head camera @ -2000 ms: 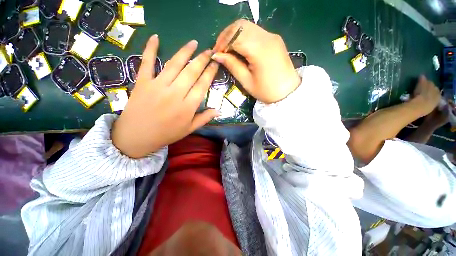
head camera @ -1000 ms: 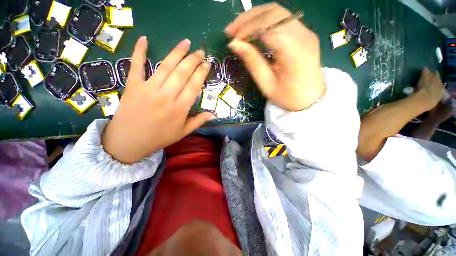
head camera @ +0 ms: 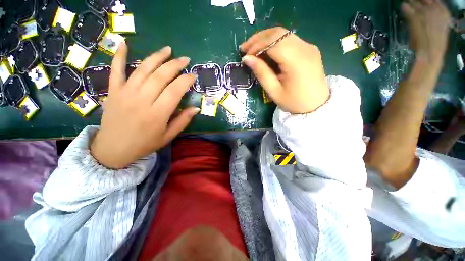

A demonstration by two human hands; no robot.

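Black watch housings with shiny rims lie in a row on the green bench; one (head camera: 206, 77) is beside my left fingertips and another (head camera: 238, 75) is at my right fingertips. Silver-white pouch batteries with yellow edges lie below them, one (head camera: 208, 105) with a pale cross-shaped pad. My left hand (head camera: 145, 102) lies spread, palm down, over part of the row and hides the housings beneath. My right hand (head camera: 288, 69) holds thin metal tweezers (head camera: 275, 42) between thumb and fingers, above the right housing. The tweezers' tip is hidden by the fingers.
A heap of housings and batteries (head camera: 52, 47) lies at the far left. A small group of housings (head camera: 363, 25) lies to the right. A white scrap (head camera: 249, 9) is at the top centre. A neighbour's arm (head camera: 415, 92) reaches across the right side.
My left hand has shifted left, uncovering a housing. My right hand moved right with the tweezers, away from my left fingertips. The neighbour's arm has swung up over the bench.
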